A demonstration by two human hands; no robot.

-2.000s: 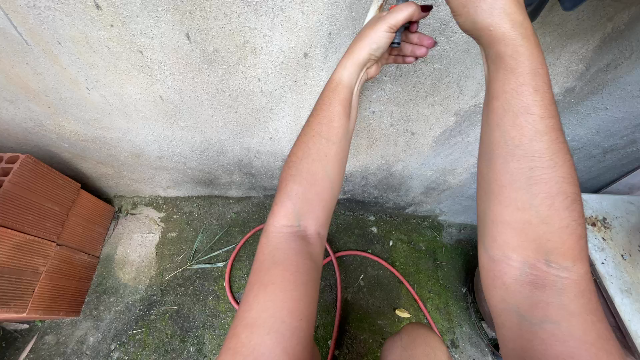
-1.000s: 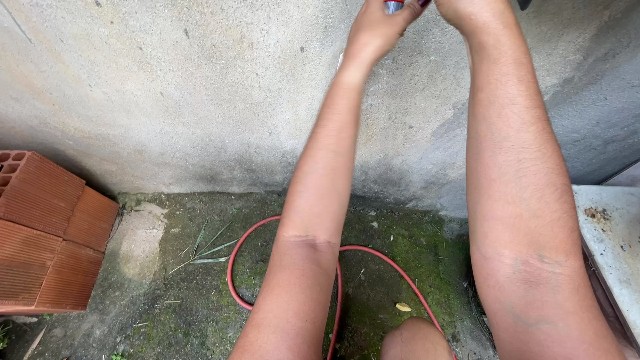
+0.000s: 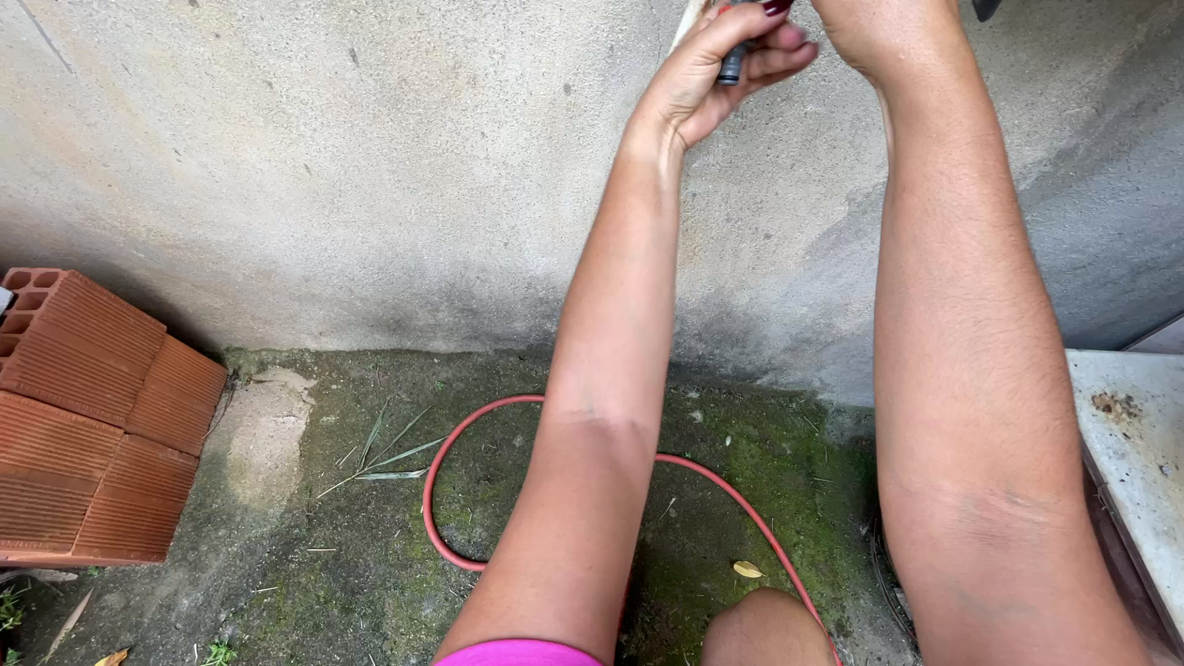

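Note:
At the top edge of the head view, my left hand (image 3: 726,69) is curled around a small grey fitting (image 3: 732,65) with a bit of orange, which looks like a hose connector. Its upper end is cut off by the frame. My right hand (image 3: 883,32) is raised just to the right, close to the left one; its fingers are out of view, so what it touches is hidden. A pale strip, perhaps a pipe or cord (image 3: 689,20), shows on the wall behind my left hand. A red hose (image 3: 435,490) lies looped on the ground below my arms.
The rough concrete wall (image 3: 370,185) stands in front. Hollow clay bricks (image 3: 102,370) are stacked at the left. A stained white slab (image 3: 1133,435) is at the right. Mossy ground (image 3: 351,564) bears a grass sprig (image 3: 393,475) and a yellow leaf (image 3: 747,569). A dark object (image 3: 986,7) shows at top right.
My left hand has turned, so its fingers and the grey end of the fitting show; a second ago the back of the hand faced the view. The hose lies as before.

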